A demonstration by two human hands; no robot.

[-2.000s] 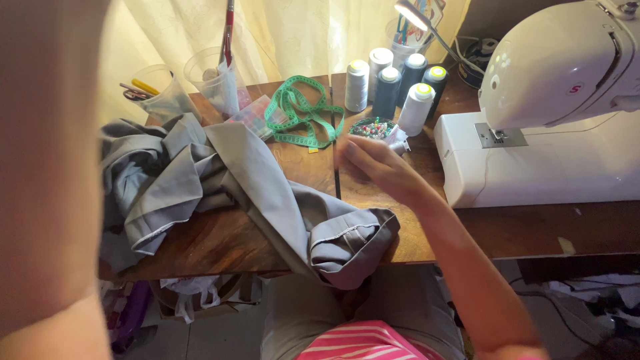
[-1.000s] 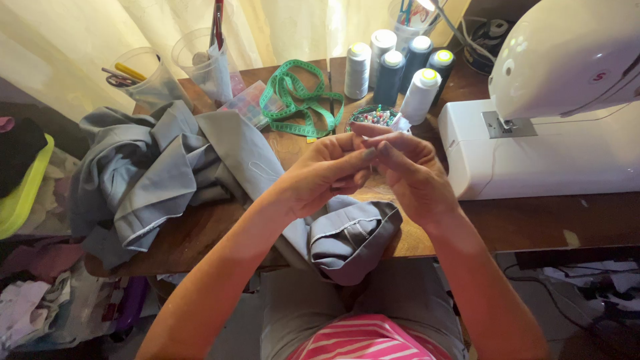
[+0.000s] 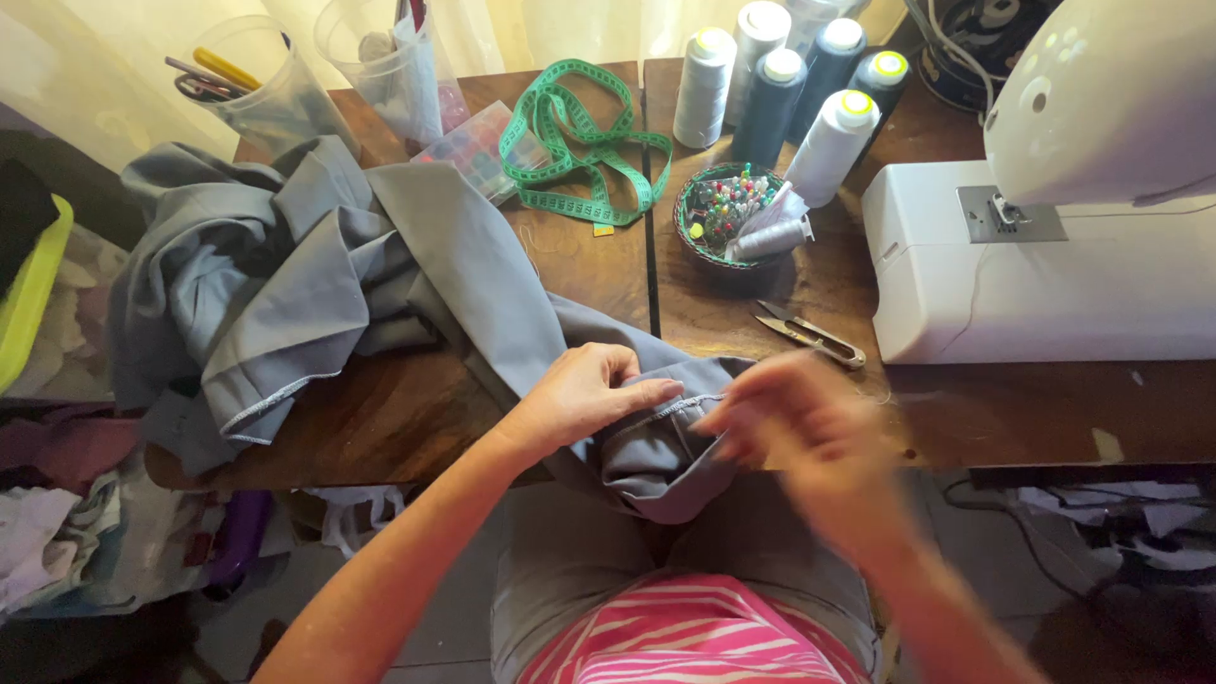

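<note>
Grey fabric (image 3: 465,256) with overlocked edges lies bunched on the left of the wooden table and runs to a folded end at the front edge. My left hand (image 3: 594,394) grips that folded end, thumb on top beside the white-stitched edge. At the edge's right side is my right hand (image 3: 788,408), blurred, fingertips close together; whether it holds something small cannot be told. Thread snips (image 3: 812,334) lie just behind it. Farther back stands a small round basket (image 3: 686,228) with colourful-headed pins and a small spool of thread (image 3: 769,239).
A white sewing machine (image 3: 1035,285) stands at the right. Several thread cones (image 3: 705,90) stand at the back. A green tape measure (image 3: 594,157), a clear compartment box (image 3: 475,147) and plastic cups with tools (image 3: 285,104) are behind the fabric. A lamp lights the cones.
Both hands have come down from in front of the pin basket to the folded fabric end. My left hand has taken hold of the fabric. The snips now show.
</note>
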